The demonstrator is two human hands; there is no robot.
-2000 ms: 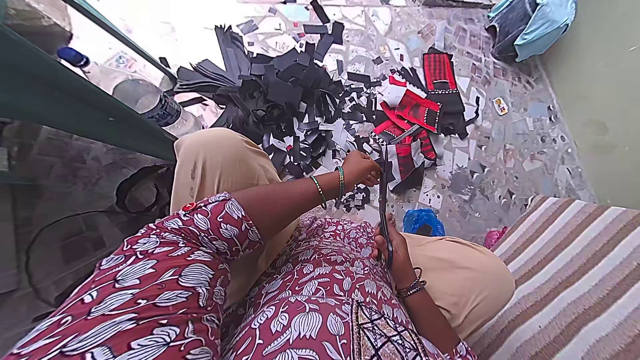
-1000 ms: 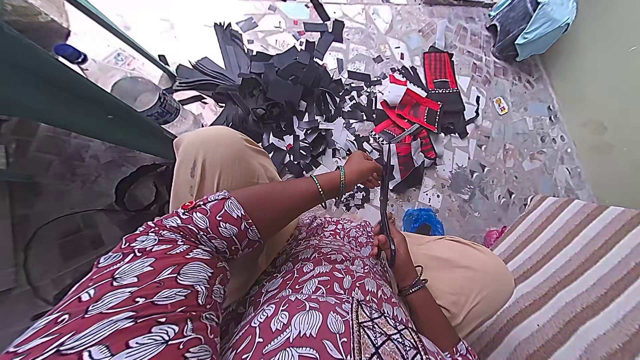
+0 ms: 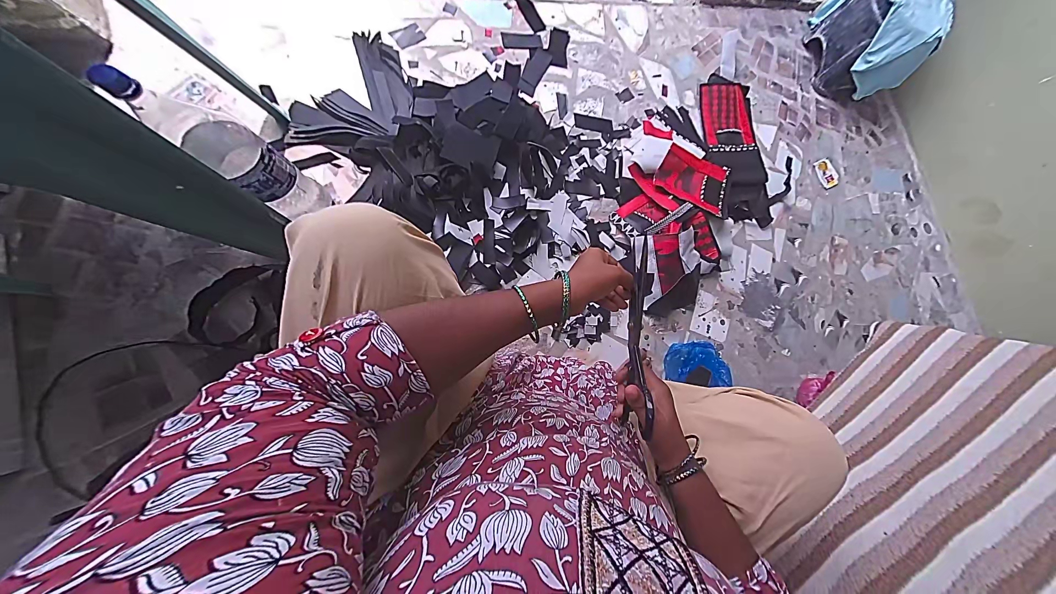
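My right hand (image 3: 648, 400) is closed around the handles of a pair of dark scissors (image 3: 637, 322), whose blades point away from me. Just left of the blades is my left hand (image 3: 602, 279), its fingers bent together; whether a small piece is pinched in them cannot be made out. Beyond the hands, a heap of black fabric strips and cut pieces (image 3: 470, 140) lies on the floor. To its right are red and black checked fabric pieces with beaded trim (image 3: 691, 177), and white and red scraps are mixed among them.
A clear plastic bottle with a blue cap (image 3: 239, 157) lies beside a green frame (image 3: 124, 165) at left. A blue plastic bag (image 3: 697, 363) sits by my right knee. A striped cloth surface (image 3: 932, 462) is at lower right, and a light blue cloth (image 3: 903, 45) at upper right.
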